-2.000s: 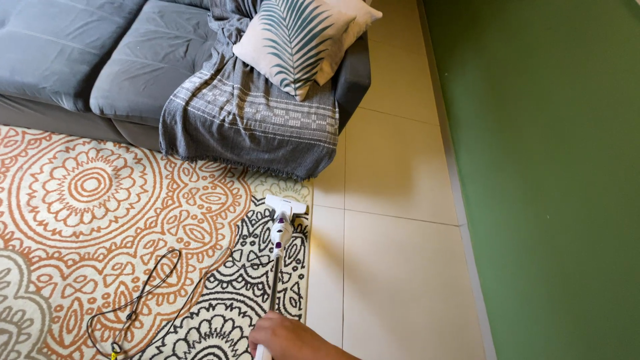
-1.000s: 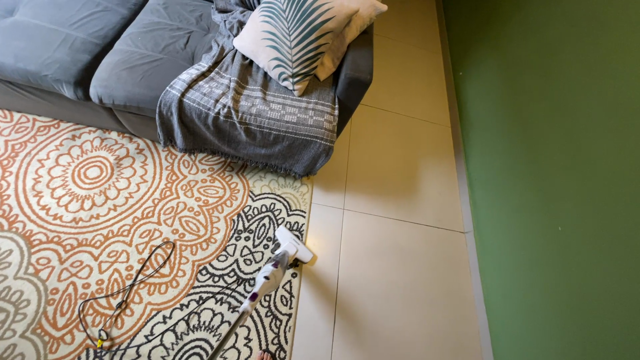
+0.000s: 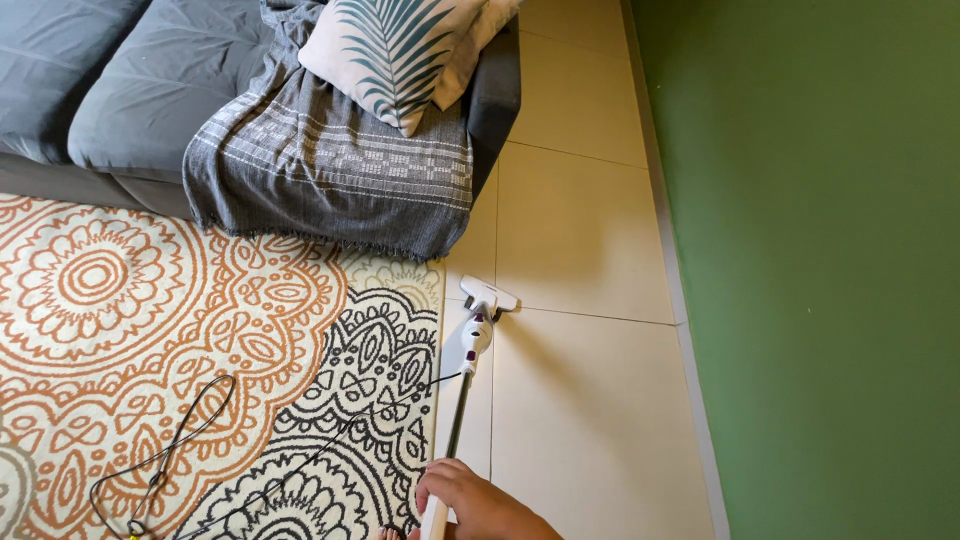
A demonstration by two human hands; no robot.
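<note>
My right hand (image 3: 472, 499) comes in from the bottom edge and is closed around the white handle of a stick vacuum cleaner (image 3: 476, 337). A thin metal tube runs from the handle up to the white body with its purple parts. The white floor head (image 3: 489, 294) rests on the beige floor tiles (image 3: 585, 390), just right of the rug's edge. A black power cord (image 3: 322, 450) leaves the body and trails left over the patterned rug (image 3: 150, 337), where part of it lies in a loop. My left hand is not in view.
A dark grey sofa (image 3: 180, 90) stands at the upper left, with a fringed grey throw (image 3: 330, 180) and leaf-print cushion (image 3: 390, 52) on its end. A green wall (image 3: 810, 262) with a grey baseboard (image 3: 686, 337) bounds the right. Toes seem to show at the bottom edge.
The floor head has moved right, off the rug's edge onto the tiles. My right hand, out of view one second ago, shows again on the handle.
</note>
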